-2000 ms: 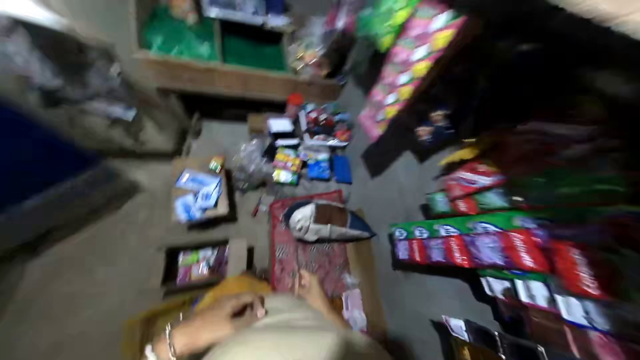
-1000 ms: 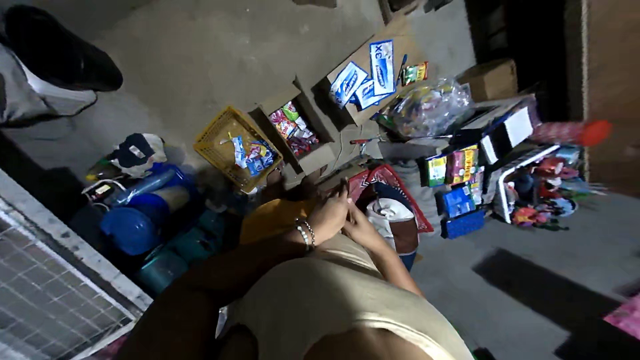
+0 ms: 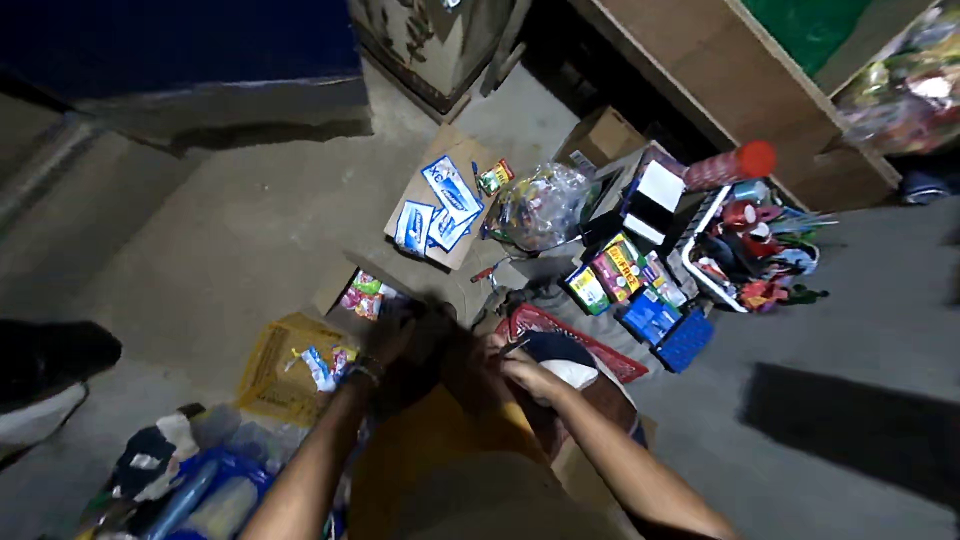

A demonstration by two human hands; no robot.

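My left hand (image 3: 386, 337) is in dark shadow over the right edge of an open cardboard box of small colourful packets (image 3: 364, 294); whether it grips anything cannot be made out. My right hand (image 3: 529, 371) has its fingers bent around a small dark thin object (image 3: 515, 346), beside a dark, white and brown cushion (image 3: 574, 373) lying on a red patterned mat (image 3: 619, 361). Left of my left hand stands a yellow plastic basket (image 3: 259, 367) with a few packets in it. Blue and white packets (image 3: 452, 193) lie on a cardboard box beyond my hands.
A clear plastic bag of goods (image 3: 541, 206), a jar with a red lid (image 3: 756, 160), a white basket of mixed items (image 3: 701, 247), blue boxes (image 3: 651, 315) and a brown carton (image 3: 600, 139) stand ahead to the right. A wooden shelf (image 3: 697, 67) is at upper right; bagged items (image 3: 217, 487) lie at lower left.
My hands were together in front of my body; now they are apart, the left over by the packet box and the right beside the cushion. The view has turned.
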